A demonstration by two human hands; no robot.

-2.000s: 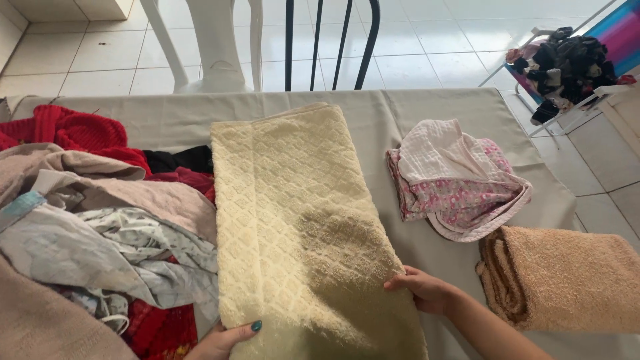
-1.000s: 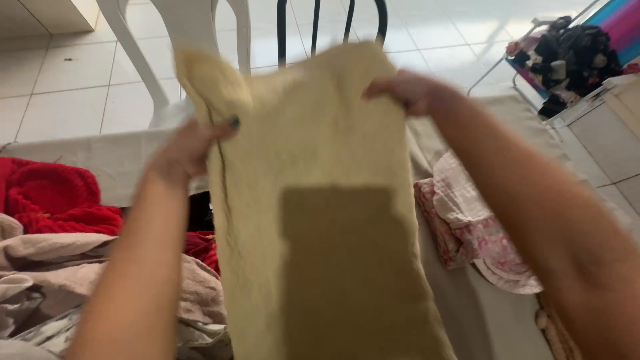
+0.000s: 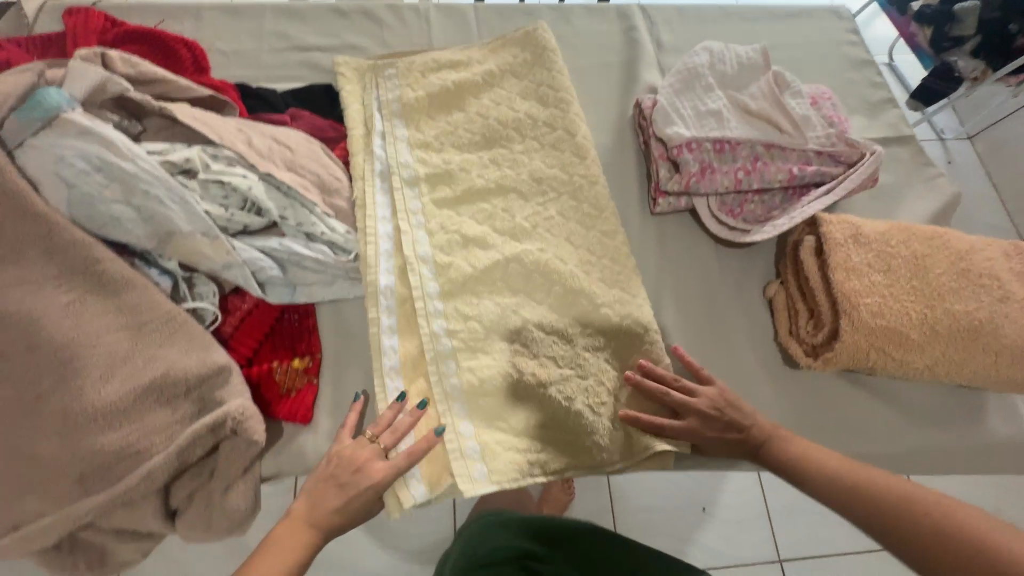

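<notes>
A pale yellow towel (image 3: pixel 512 240) with a raised diamond pattern lies folded lengthwise across the table, its white-trimmed edges on the left side. My left hand (image 3: pixel 376 452), fingers spread, touches the towel's lower left corner. Flat on the lower right edge rests my right hand (image 3: pixel 696 404), with its fingers apart. Neither hand grips the cloth. To the right are folded pink-and-white cloths (image 3: pixel 752 144) and, nearer me, a thick folded peach towel (image 3: pixel 920 300).
A heap at the left holds a beige blanket (image 3: pixel 104 352), light printed cloth (image 3: pixel 136 192) and red knitwear (image 3: pixel 136 48). The table has a grey cloth (image 3: pixel 720 320). Dark items (image 3: pixel 960 40) sit on a rack beyond the far right corner.
One second ago both hands held the yellow towel up by its far end. Now it lies on the table, its trimmed edges showing, and my hands rest at its near end. The view has tilted down.
</notes>
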